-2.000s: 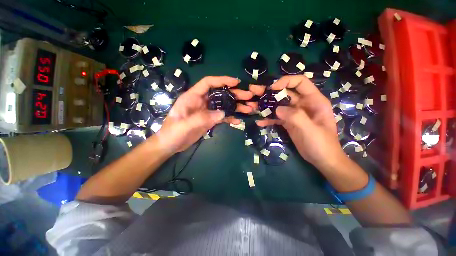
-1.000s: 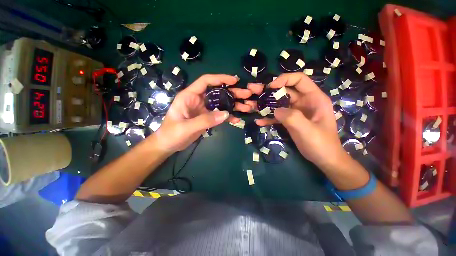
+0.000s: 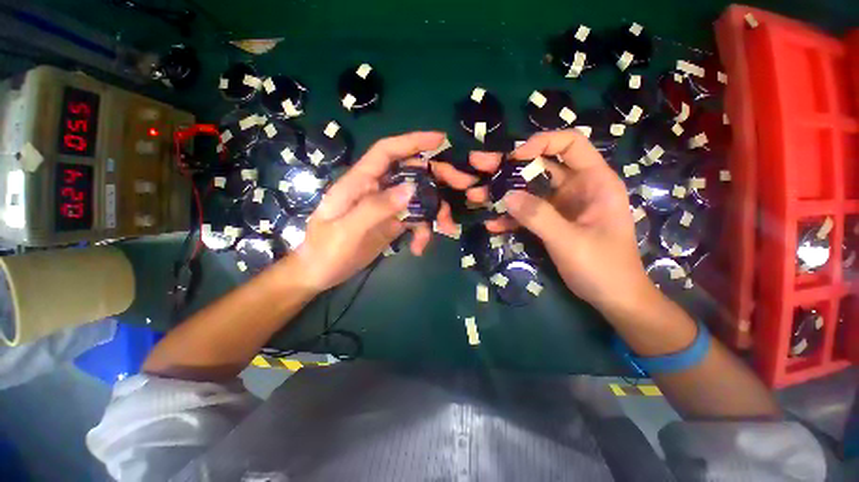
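My left hand holds a round black display unit between thumb and fingers, left of the picture's middle. The thumb lies on its face. My right hand holds a second round display unit with a cream tape tab on its upper right. The two units are held side by side, apart, with the fingertips of both hands between them. A thin black cable runs up from the bench toward my left hand; where it ends is hidden.
Taped round units lie in clusters left and right on the green bench. A power supply with red digits and a tan roll stand at left. A red compartment tray stands at right.
My left thumb has moved onto the face of its unit and the left fingers have shifted, with that unit turned a little. My right hand is almost unmoved, its thumb slightly higher and further left.
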